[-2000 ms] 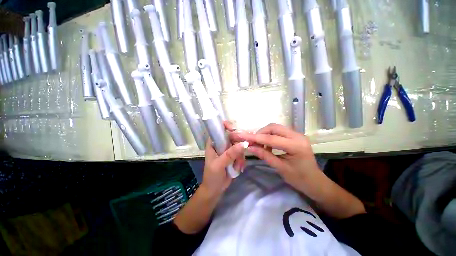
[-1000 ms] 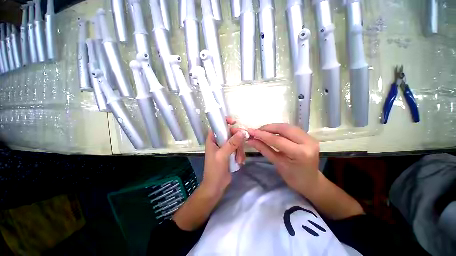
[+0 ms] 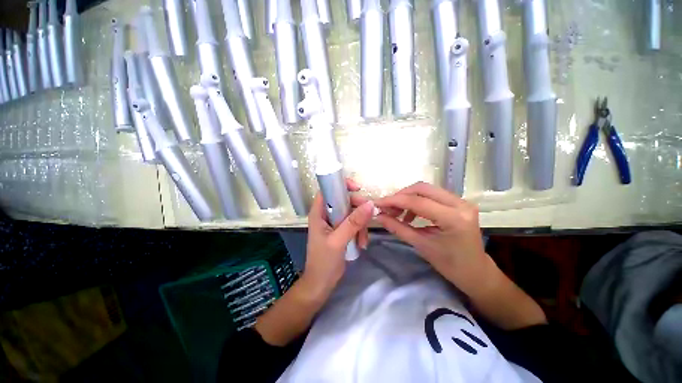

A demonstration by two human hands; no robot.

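Note:
My left hand [image 3: 329,238] is closed around the grey body of a handpiece [image 3: 333,191] at the bench edge, its white neck and round head pointing away from me. A dark opening shows on the body just above my fingers. My right hand [image 3: 432,221] is beside it, thumb and fingertips pinched on a small white piece [image 3: 375,212], which also lies against my left thumb tip. The piece's exact shape is too small to tell.
More handpieces [image 3: 542,142] lie in rows on clear plastic trays [image 3: 67,161] across the bench. Blue-handled cutters [image 3: 602,146] lie at right. A green crate [image 3: 179,303] with slim pieces is below the bench edge. A grey-clothed person's part [image 3: 636,292] shows at lower right.
The held handpiece has turned more upright and its dark opening now shows. The small white piece has shifted slightly right with my fingertips. The view has shifted slightly.

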